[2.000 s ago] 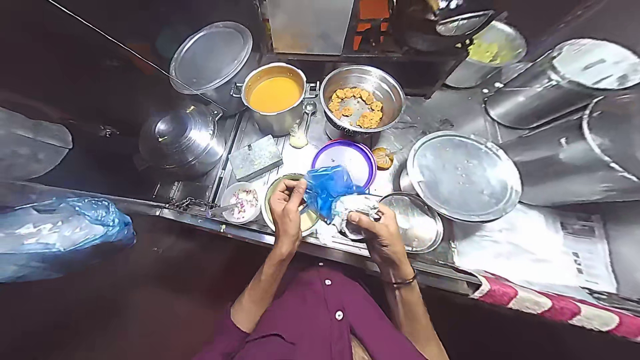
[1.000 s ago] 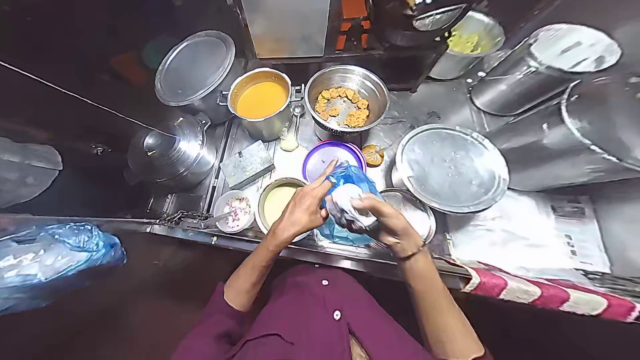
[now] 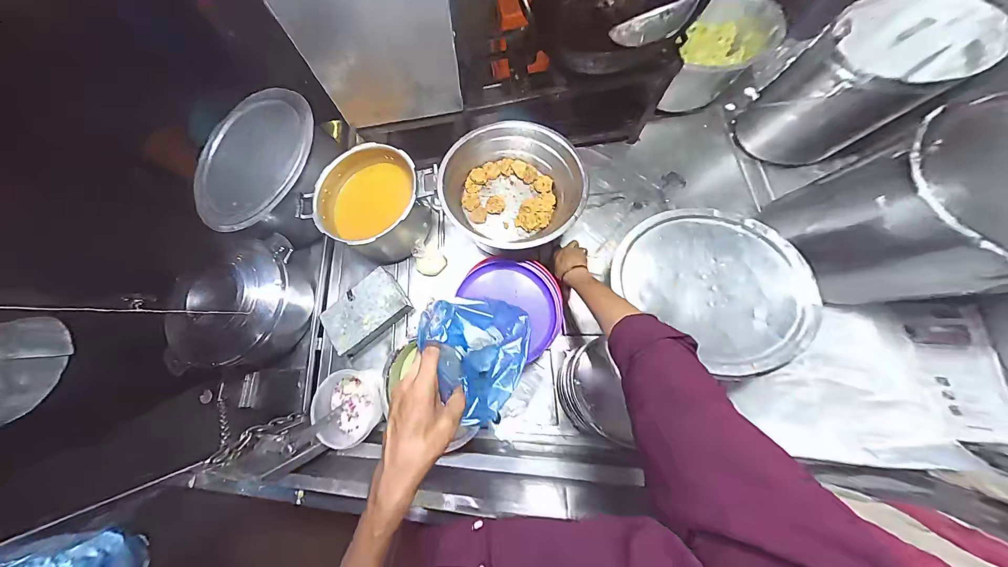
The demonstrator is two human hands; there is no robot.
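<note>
My left hand [image 3: 425, 409] grips the gathered top of a blue plastic bag [image 3: 492, 346], which hangs over the purple plate [image 3: 512, 295] and partly over a bowl of pale green liquid [image 3: 403, 364]. Its contents cannot be made out. Stretched forward, my right hand [image 3: 570, 258] is beside the steel basin [image 3: 579, 169] and the stacked plates. The round fried item seen there earlier is covered by it; its fingers are partly hidden. Several orange-brown fritters [image 3: 535, 213] lie inside the basin.
A pot of orange liquid [image 3: 372, 201] stands left of the basin. Nearer are a grey block [image 3: 365, 311] and a bowl of chopped onion [image 3: 346, 409]. Steel plates [image 3: 598, 390] lie near the counter edge. At right are a large round lid [image 3: 715, 291] and tall steel containers [image 3: 835, 87].
My right hand has let go of the bag and reached forward and right to beside the basin. My left hand now holds the bag alone. The white bundle is no longer visible in the hands.
</note>
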